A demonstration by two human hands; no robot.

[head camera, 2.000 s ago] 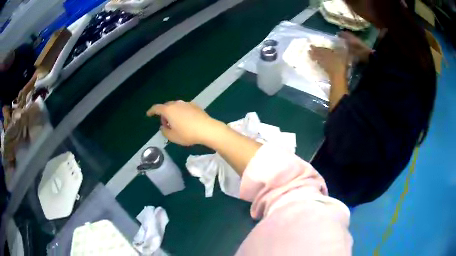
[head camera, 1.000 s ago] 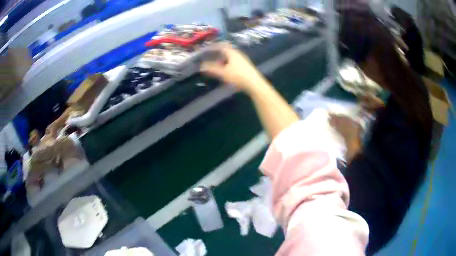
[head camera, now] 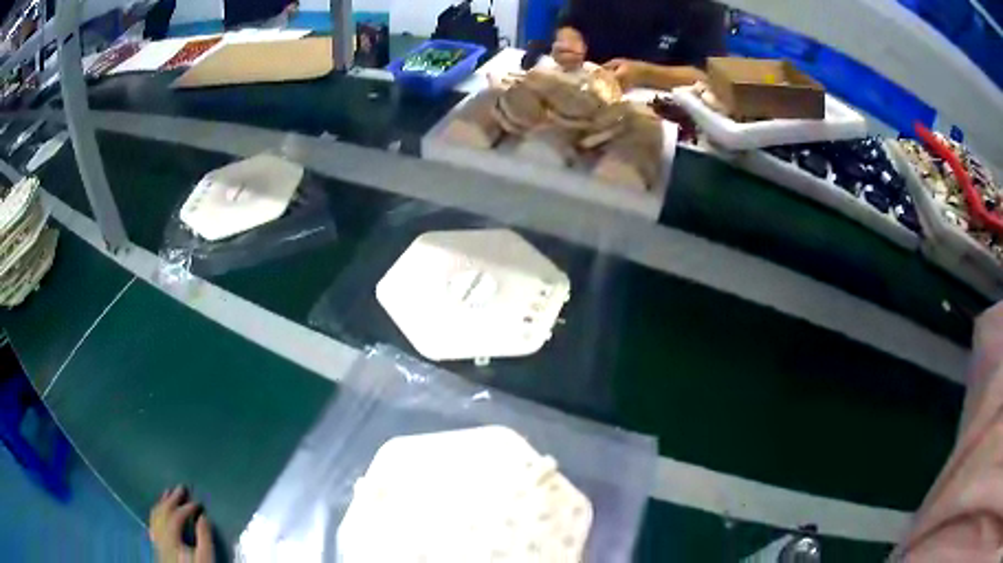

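Note:
A white hexagonal housing (head camera: 467, 506) lies on a clear plastic bag (head camera: 621, 462) at the bottom centre, cut off by the lower edge. A second white housing (head camera: 473, 295) lies on plastic beyond it, with a round mark in its middle. A third housing (head camera: 242, 196) lies on plastic at the upper left. My left hand (head camera: 182, 530) is at the bench edge at the bottom left, partly cut off, with a dark patch between its fingers; its grip is unclear. My right hand is out of the picture; only a pink sleeve shows at the right edge.
A metal bottle top (head camera: 801, 547) shows at the bottom right. A white tray (head camera: 440, 143) of tan parts, a small brown carton (head camera: 770, 90) and a tray of dark parts (head camera: 841, 170) stand across the line. Stacked housings (head camera: 22, 247) sit far left. A person sits opposite.
The view has swung left along the line. My right hand has left the picture, and my left hand has come into view. More housings now show.

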